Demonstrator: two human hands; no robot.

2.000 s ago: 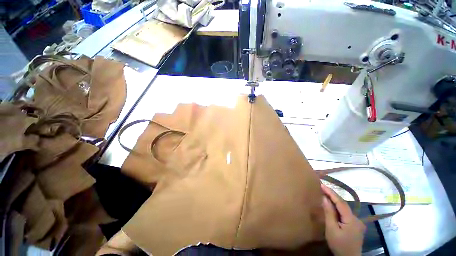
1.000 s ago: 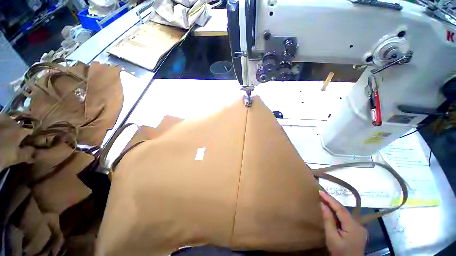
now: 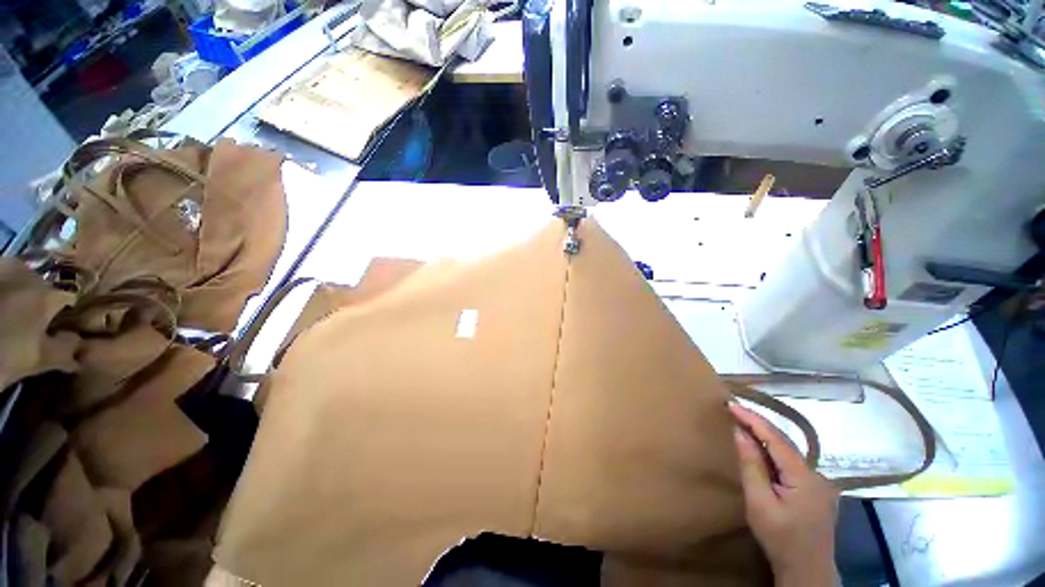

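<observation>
A brown bag panel (image 3: 413, 424) is spread in front of me, its far tip under the presser foot (image 3: 572, 235). A dark center seam (image 3: 552, 401) runs down from the foot. A small white label (image 3: 466, 323) lies on the panel's left part. A brown strap (image 3: 905, 419) loops out at the right, another at the left. My right hand (image 3: 791, 499) pinches the panel's right edge, thumb on top, fingers partly hidden. My left hand (image 3: 221, 579) shows only as a sliver at the lower left corner of the panel; its fingers are hidden.
The white sewing machine (image 3: 745, 75) stands behind and to the right, with a red-handled lever (image 3: 877, 269). A brown pile of bag pieces (image 3: 115, 390) lies at left. A cardboard sheet (image 3: 344, 103) and pale cloth (image 3: 418, 29) lie at the back. A printed paper (image 3: 963, 401) is at right.
The panel's left part has swung out and flattened since the first frame, covering more of the left strap. Its front edge now shows a dark notch. My right hand has stayed at the right edge.
</observation>
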